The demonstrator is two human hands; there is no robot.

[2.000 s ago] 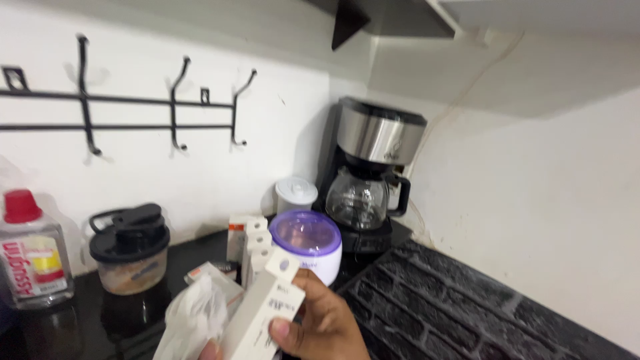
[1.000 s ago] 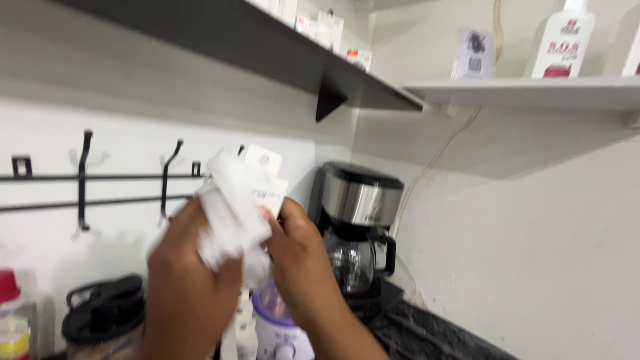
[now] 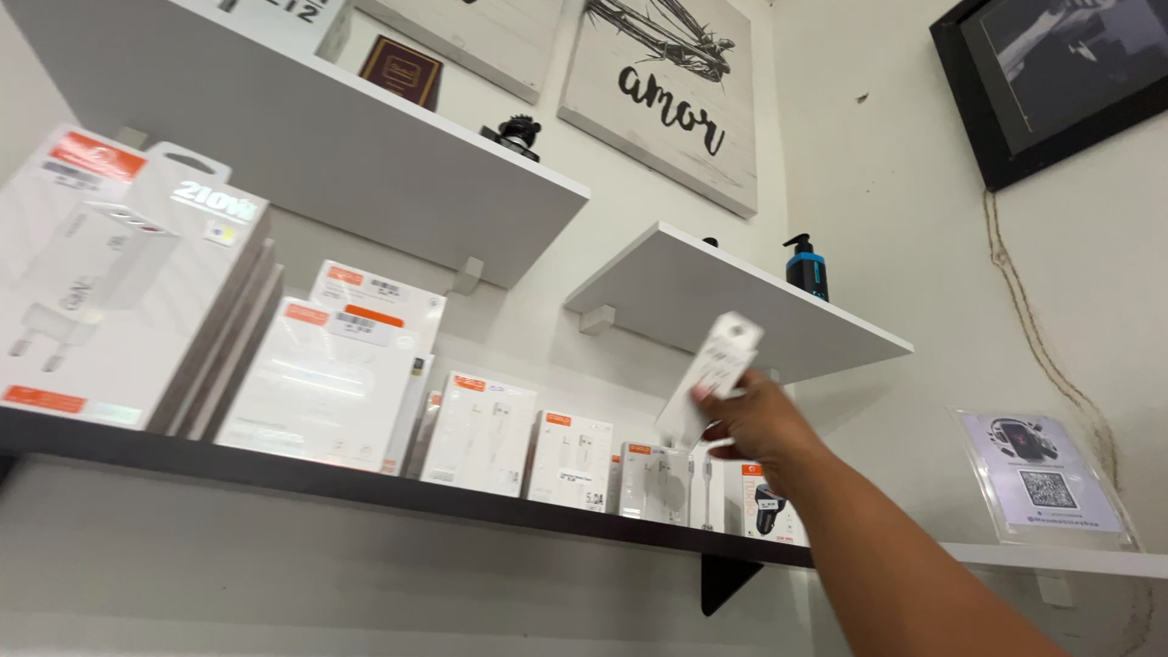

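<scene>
My right hand point(image 3: 753, 424) holds a slim white cardboard box with a hang tab point(image 3: 714, 370), tilted, above the right part of a dark shelf point(image 3: 456, 506). Just below and beside it on that shelf stand a small cable box point(image 3: 654, 482), a narrow cable box point(image 3: 707, 490) and a car charger box point(image 3: 771, 506). Further left are more white cable boxes point(image 3: 481, 433) point(image 3: 572, 459), flat white boxes point(image 3: 315, 388) and large wall charger boxes point(image 3: 119, 283). My left hand is out of view.
Two pale shelves point(image 3: 365, 155) point(image 3: 739, 292) overhang the dark one. A black pump bottle point(image 3: 807, 271) stands on the right one. Canvas signs point(image 3: 666, 100) and a framed picture point(image 3: 1068, 78) hang above. A clear sign holder point(image 3: 1040, 479) stands on a white shelf point(image 3: 1068, 558) at right.
The view has swung up from the coffee maker and counter to the shelves. My right hand has risen with the white box. My left hand, seen earlier with a white plastic bag, has left the view.
</scene>
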